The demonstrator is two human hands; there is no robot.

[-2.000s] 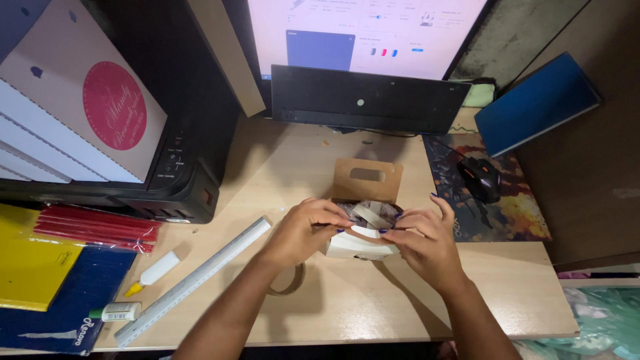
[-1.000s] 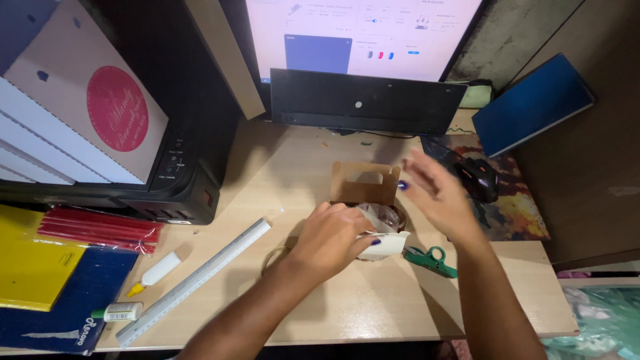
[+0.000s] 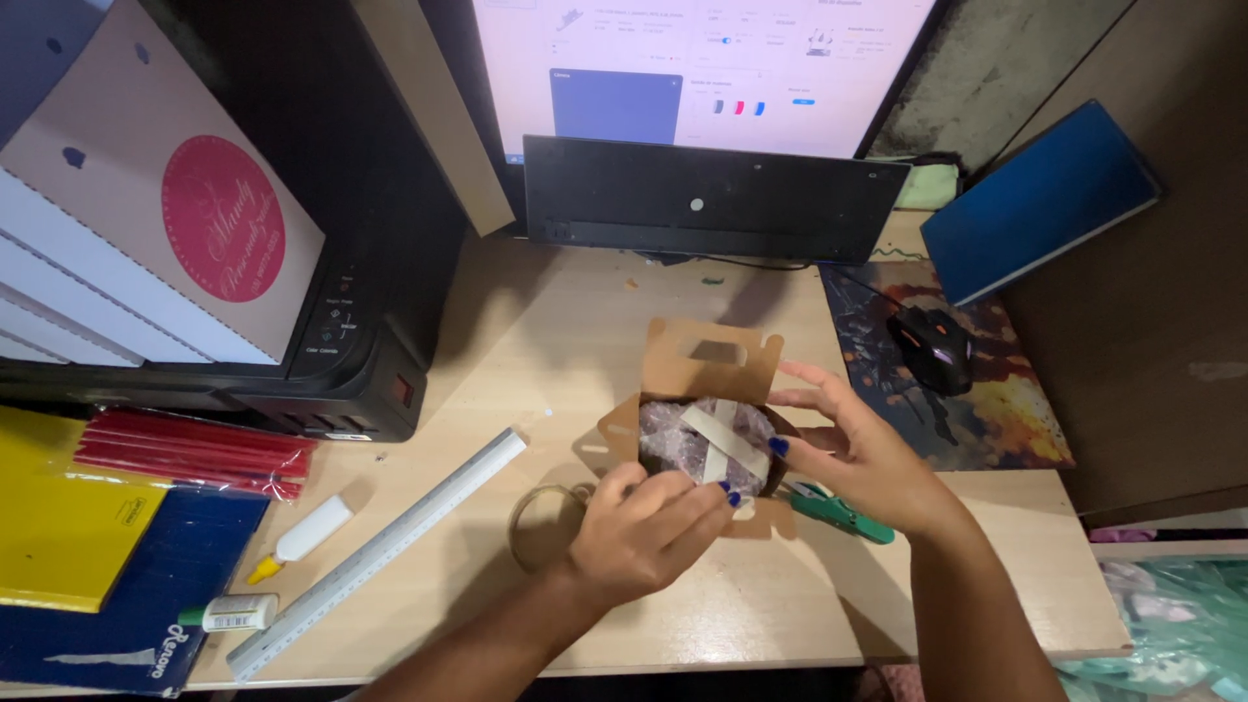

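Observation:
A small brown cardboard box with a handle cutout in its raised flap [image 3: 707,363] stands open on the desk. Inside it lies a bundle in bubble wrap [image 3: 673,439] with strips of pale tape across it. My left hand [image 3: 639,531] is at the box's near edge, fingers bent over the near side of the bundle; whether it grips anything is hidden. At the right side of the box is my right hand [image 3: 848,453], thumb and fingers apart beside the wall. Green-handled scissors [image 3: 840,513] lie right of the box, and a tape roll [image 3: 531,526] lies left of it, partly behind my left hand.
A metal ruler [image 3: 380,556], a white glue bottle [image 3: 312,526] and a small green-capped bottle [image 3: 239,612] lie at the left, near a black printer [image 3: 380,380]. A keyboard [image 3: 702,200] leans before the monitor. A mouse [image 3: 931,346] sits on a patterned mat [image 3: 1033,419].
Two seconds ago both hands held a white piece over the box. Now the bubble-wrapped bundle is uncovered, and my right hand has come back down to the box side from above it.

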